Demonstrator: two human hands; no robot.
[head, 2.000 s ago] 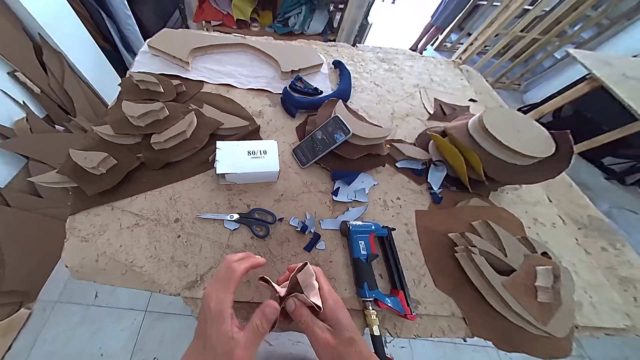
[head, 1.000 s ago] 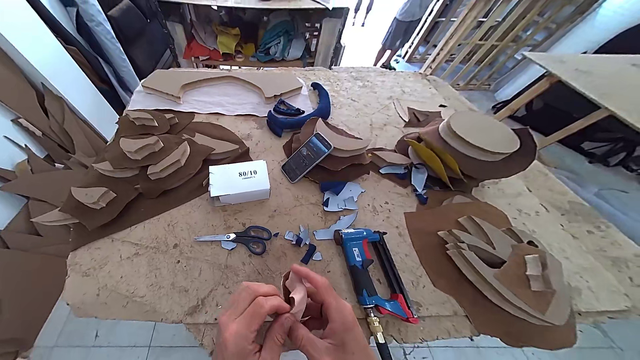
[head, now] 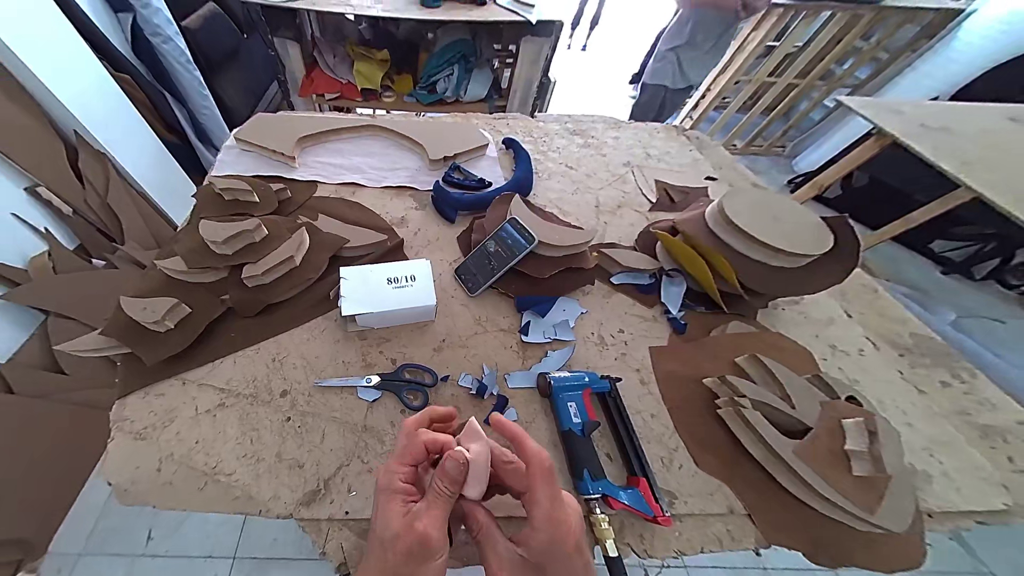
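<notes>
Near the front edge of the wooden worktable, my left hand (head: 424, 488) and my right hand (head: 528, 496) pinch a small pale pink, fabric-like piece (head: 475, 462) between them; its lower part is hidden by fingers. Right of my hands lies a blue and black pneumatic stapler (head: 588, 432) with a brass hose fitting (head: 600, 524). Ahead on the left are black-handled scissors (head: 384, 384). Small light-blue and dark-blue scraps (head: 484, 384) lie just beyond my fingers. A white box (head: 388, 294) bearing print stands farther back, with a smartphone (head: 496, 256) leaning on brown pieces.
Brown fabric with foam-like cut pieces (head: 276, 256) covers the table's left. More layered pieces (head: 784, 432) lie at right, beside stacked discs (head: 772, 224) and yellow pieces (head: 692, 264). A dark-blue curved padded part (head: 520, 168) and a large arched board (head: 360, 136) lie behind. A person (head: 688, 56) stands beyond.
The piece in my hands was spread wider two seconds ago and now looks narrow and folded. My fingers have shifted around it. The person at the back has come further into view.
</notes>
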